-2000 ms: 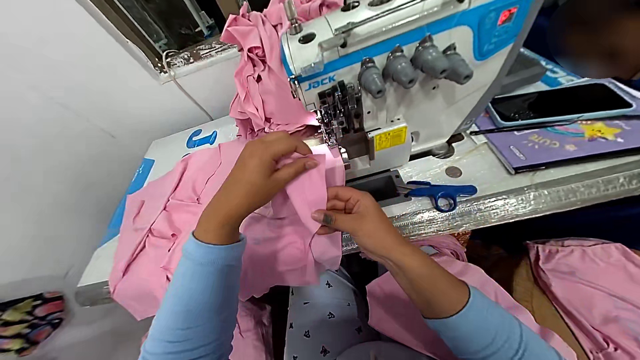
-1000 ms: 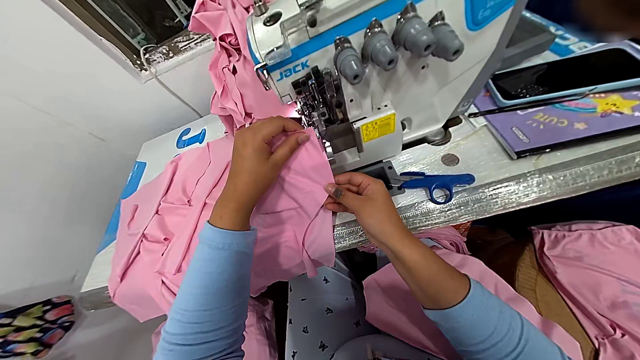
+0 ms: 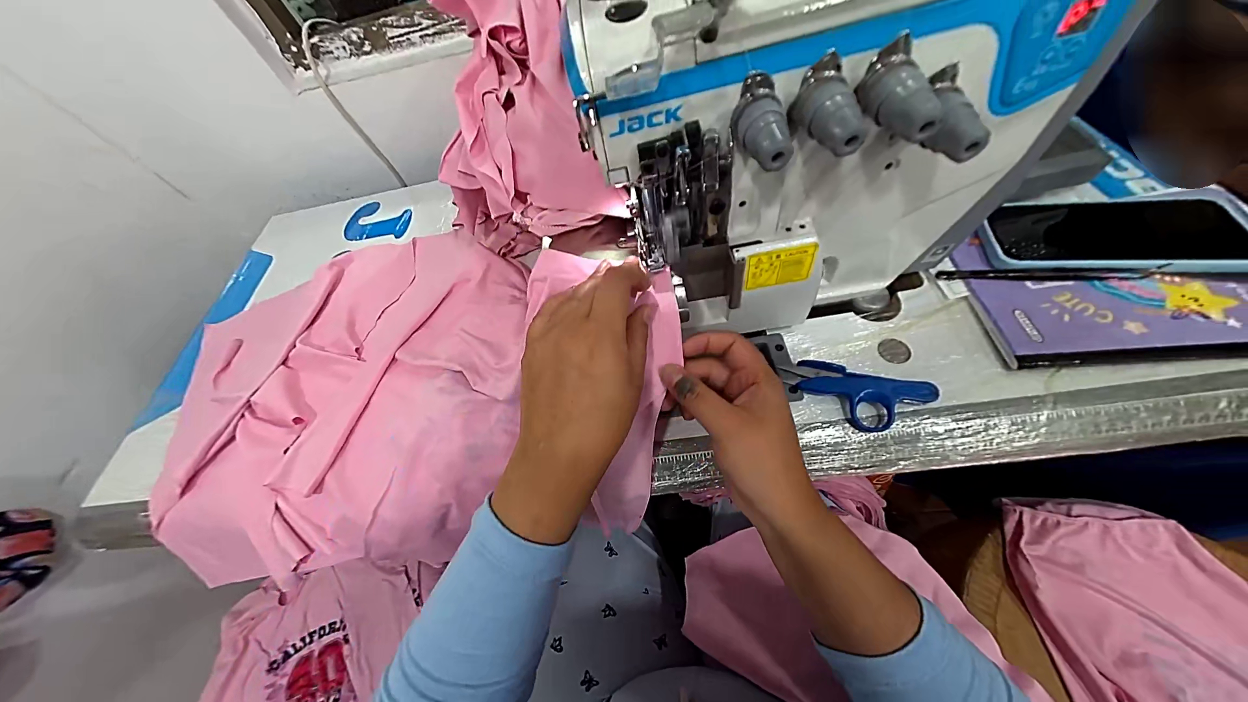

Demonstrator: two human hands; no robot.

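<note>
A white and blue Jack overlock sewing machine [image 3: 721, 185] stands at the back of the table. Pink knit fabric [image 3: 390, 390] lies bunched to the left of it, and one piece runs up to the presser foot. My left hand [image 3: 585, 361] rests on that piece close to the foot, its fingertips pressing the cloth. With thumb and fingers, my right hand [image 3: 726, 400] pinches the right edge of the same piece, a little nearer to me. The needle area is partly hidden behind fingers and metal parts.
Blue thread snips [image 3: 868, 390] lie right of my right hand. A phone [image 3: 1121, 230] sits on a purple notebook [image 3: 1053, 317] at the right. More pink cloth [image 3: 526, 117] is heaped behind the machine's foot, and pink pieces [image 3: 1121, 585] hang below the table edge.
My left hand has turned from gripping the cloth with raised fingers to lying flatter on it by the foot. My right hand still pinches the fabric edge.
</note>
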